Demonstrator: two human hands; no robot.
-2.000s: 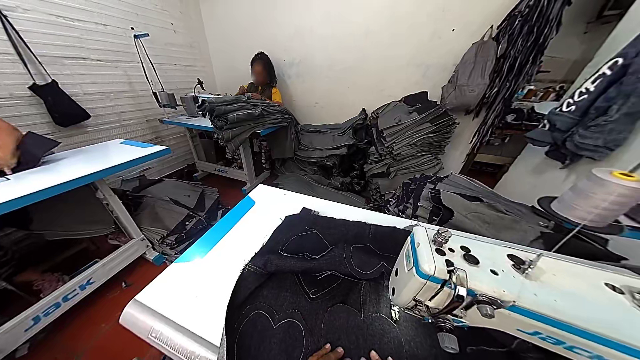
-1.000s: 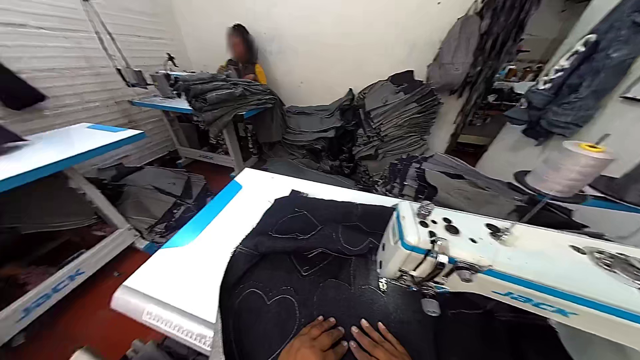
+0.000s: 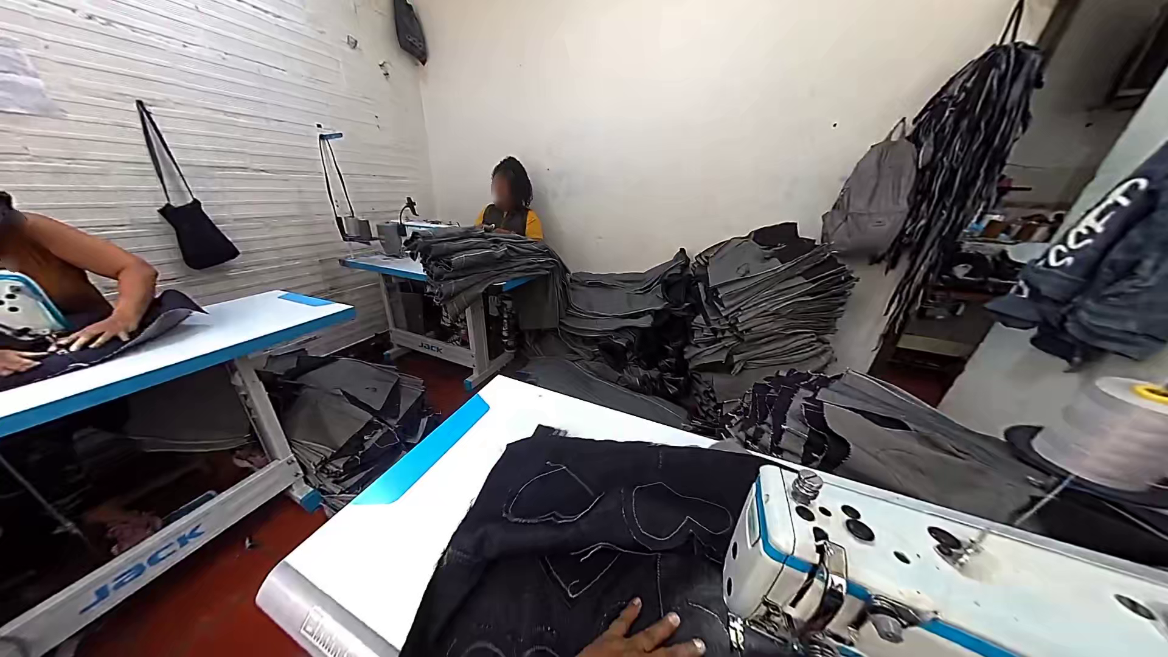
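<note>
My left hand lies on a dark denim piece at the bottom of the view, its visible fingers spread and touching the cloth. The denim bears light stitched heart outlines and a pointed line of stitching. It lies on the white sewing table, bunched in a fold across its middle. Just right of my fingers is the head of a white and blue sewing machine, the cloth reaching under it. The needle area is partly cut off by the lower edge. My right hand is out of view.
A cone of thread stands right of the machine. Denim stacks and loose pieces lie behind the table. At left, a co-worker handles cloth at another sewing table; another person sits behind stacked garments.
Both my hands were on the denim one second ago; now only the left shows, low in view. The view has shifted, bringing the co-worker at left into sight.
</note>
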